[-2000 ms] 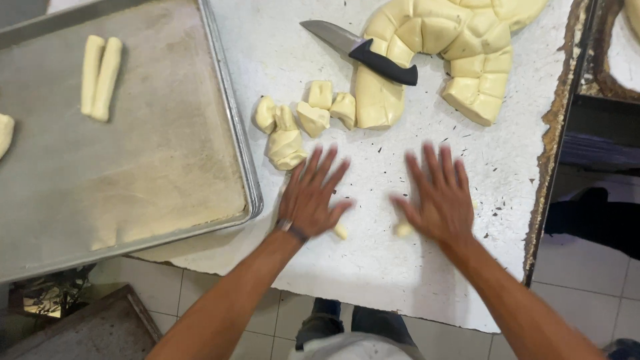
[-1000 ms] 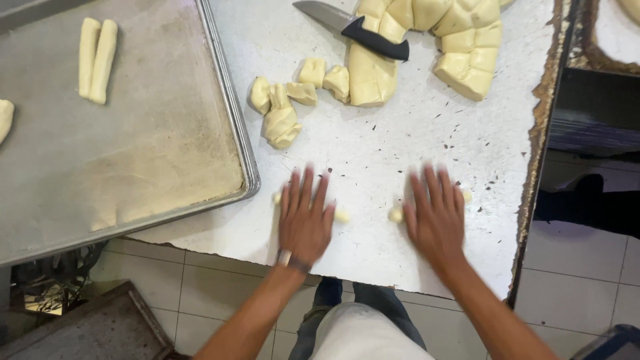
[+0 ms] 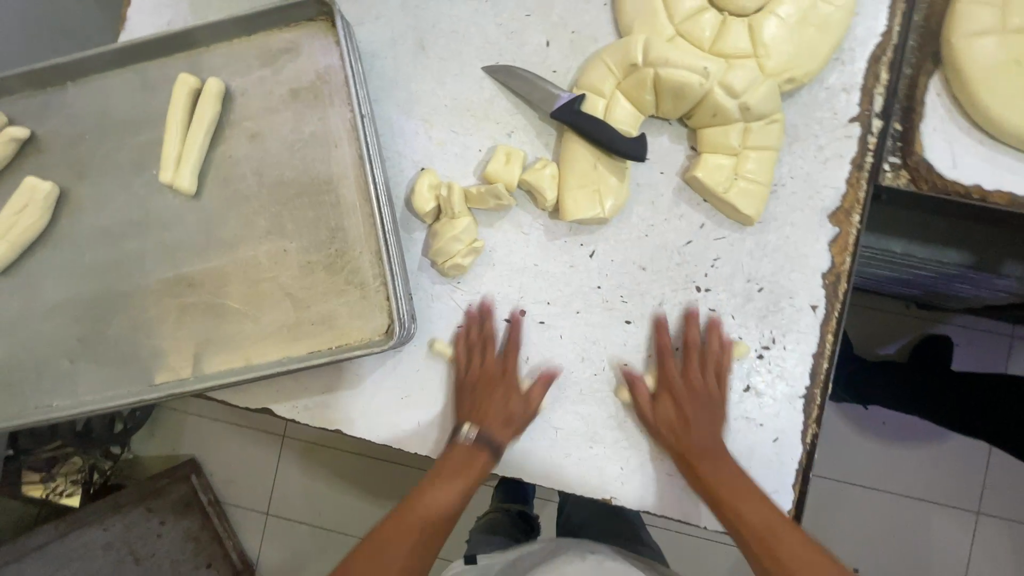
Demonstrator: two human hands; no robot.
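Observation:
My left hand (image 3: 494,384), a wristwatch at its wrist, lies flat with fingers spread over a thin dough piece (image 3: 440,349) whose end shows at its left. Under my right hand (image 3: 690,376), also flat and blurred, is another dough strip (image 3: 741,350), showing on both sides of it. Beyond my hands lie several small dough lumps (image 3: 454,240) and a large scored mass of dough (image 3: 732,112). A knife with a black handle (image 3: 600,128) rests across one arm of that mass, its blade pointing to the upper left.
A metal baking tray (image 3: 392,264) at the left holds a pair of dough sticks (image 3: 192,132) and other dough pieces (image 3: 28,216). The white table (image 3: 552,448) has a worn right edge. Another dough mass (image 3: 988,64) is at the upper right. A person's dark-clothed leg (image 3: 944,392) shows beyond the edge.
Both hands stay flat on the table and have shifted slightly over the dough. Dough ends now show outside both hands, unlike two seconds ago. The knife and lumps lie as before.

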